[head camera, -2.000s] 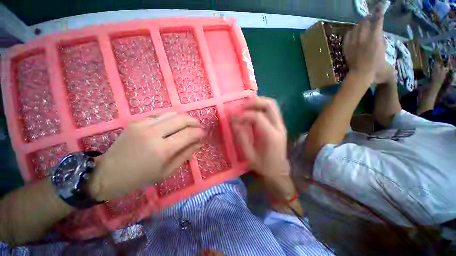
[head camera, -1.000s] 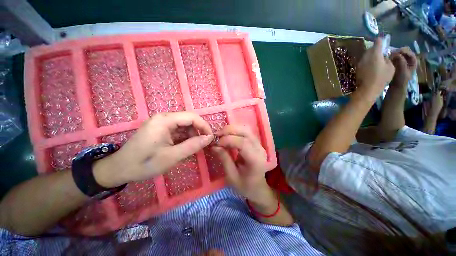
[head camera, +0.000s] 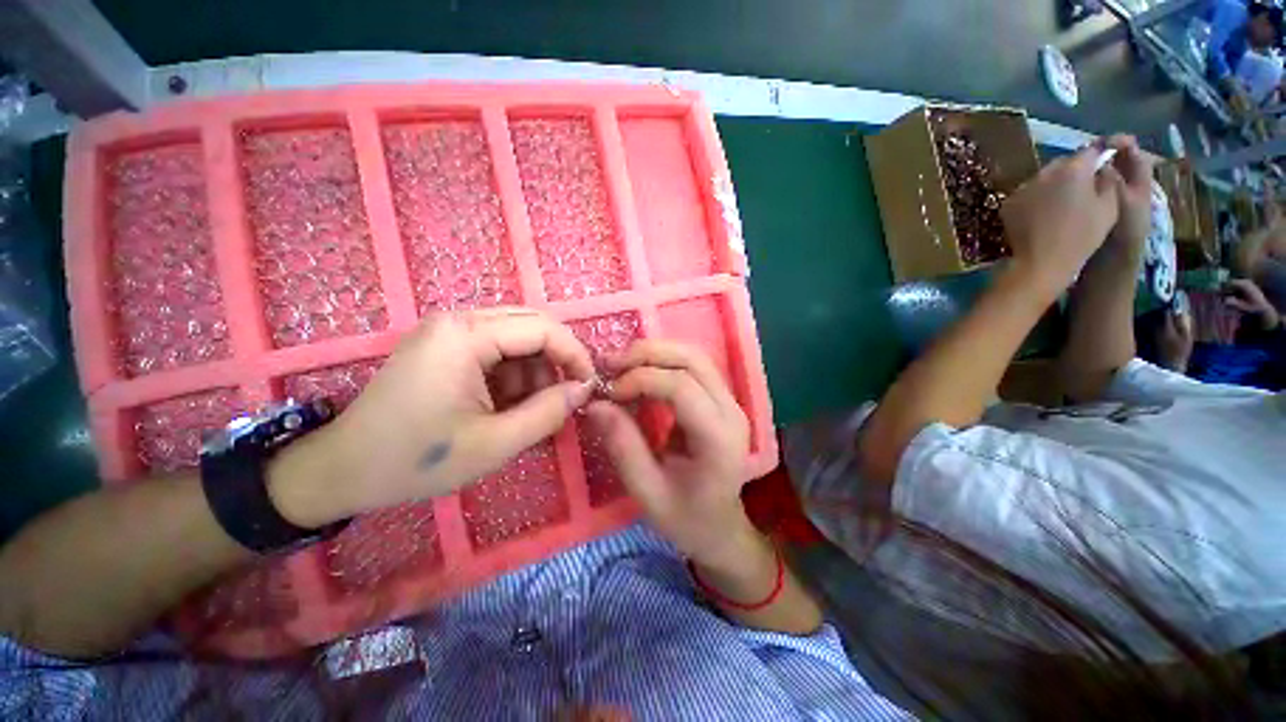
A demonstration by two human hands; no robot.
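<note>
The pink foam tray (head camera: 370,212) lies in front of me with two rows of rectangular pockets. Most pockets hold many small metal rings (head camera: 301,233); the top right pocket shows bare pink foam. My left hand (head camera: 444,409), with a black watch on the wrist, is over the lower row, thumb and index fingertips pinched together. My right hand (head camera: 684,437), with a red wrist cord, is close beside it over the right end of the lower row. A tiny shiny ring shows between the fingertips of both hands, partly hidden by them.
An open brown box (head camera: 910,205) of dark coppery parts stands right of the tray. A person in a white shirt (head camera: 1100,494) works at the right, hands beside the box. Crumpled clear plastic (head camera: 21,254) lies at the left edge. A pale rail (head camera: 550,78) runs behind the tray.
Two seconds ago my hands were apart and blurred over the tray; now their fingertips meet at a small ring. Since one second ago they have barely moved. The neighbour's hands have come together.
</note>
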